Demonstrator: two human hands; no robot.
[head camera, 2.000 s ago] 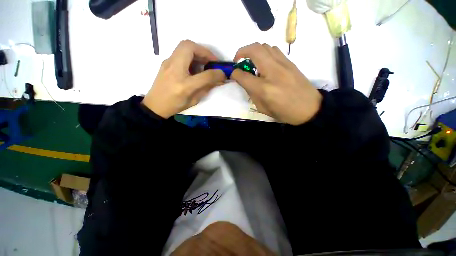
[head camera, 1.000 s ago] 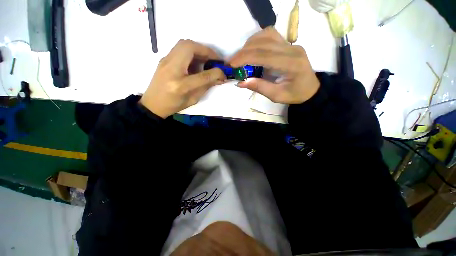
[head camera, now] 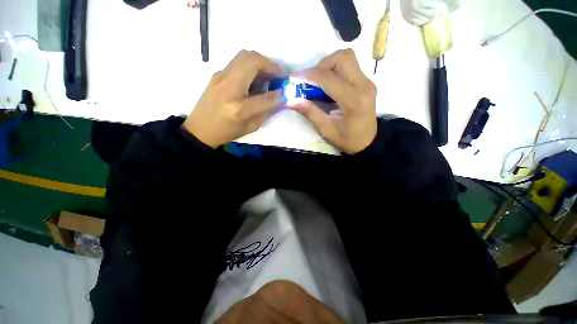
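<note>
My left hand (head camera: 237, 101) and my right hand (head camera: 345, 98) hold a small inner assembly (head camera: 310, 92) between them, just above the white bench near its front edge. The assembly shows blue parts, and a bright white-blue light shines at its middle, between my fingertips. The glare hides its detail there. Its left end is dark and partly hidden by my left fingers. My right fingers cover part of its right end.
On the white bench (head camera: 145, 76) lie a long black part (head camera: 76, 54), a teal block (head camera: 50, 25), tweezers (head camera: 204, 31), a black housing (head camera: 342, 18), a pick (head camera: 381, 38), a mallet (head camera: 439, 95) and a small dark unit (head camera: 476, 123). A soldering station (head camera: 550, 183) stands far right.
A bright light has come on at the assembly's middle, where green showed before. My right hand has shifted and changed its hold. The view has moved slightly.
</note>
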